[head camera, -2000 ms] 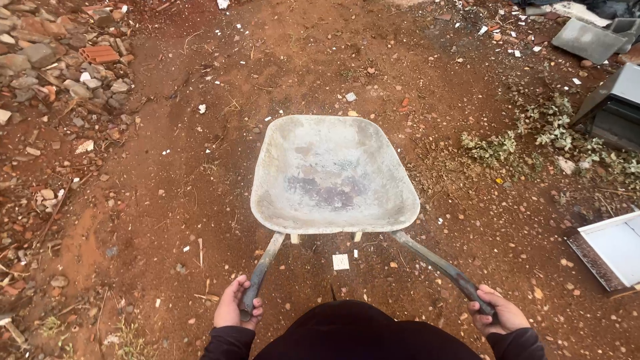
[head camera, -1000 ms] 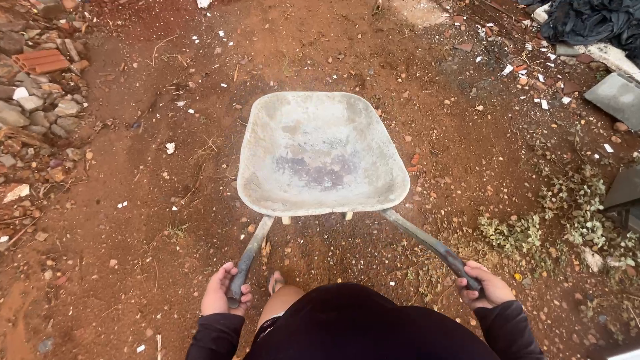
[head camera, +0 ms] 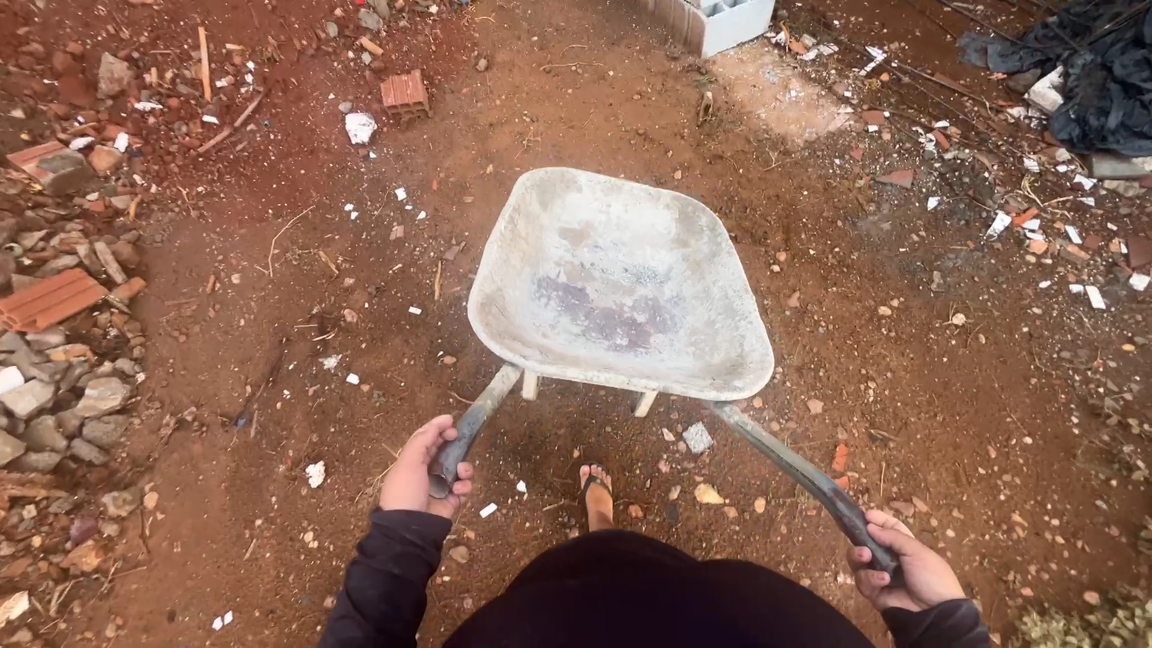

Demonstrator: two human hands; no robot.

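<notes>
A wheelbarrow with a pale, stained tray (head camera: 621,279) stands in front of me, its tray holding nothing but dried residue. My left hand (head camera: 427,470) is closed around the end of the left handle (head camera: 477,416). Around the dark grip of the right handle (head camera: 792,468), my right hand (head camera: 904,562) has its fingers wrapped. Two short legs show below the tray's near edge. The wheel is hidden under the tray. My foot in a flip-flop (head camera: 597,490) is on the dirt between the handles.
Rubble (head camera: 76,405) and a broken hollow clay brick (head camera: 54,299) line the left. Another hollow brick (head camera: 405,94) lies ahead. At the top is a pale block (head camera: 736,27); black plastic sheeting (head camera: 1102,81) lies upper right among scattered tile shards.
The wheelbarrow and I have moved forward over the dirt, and the view has turned. The metal items on the right have left view; a hollow brick and pale block have appeared ahead. Both hands keep their hold.
</notes>
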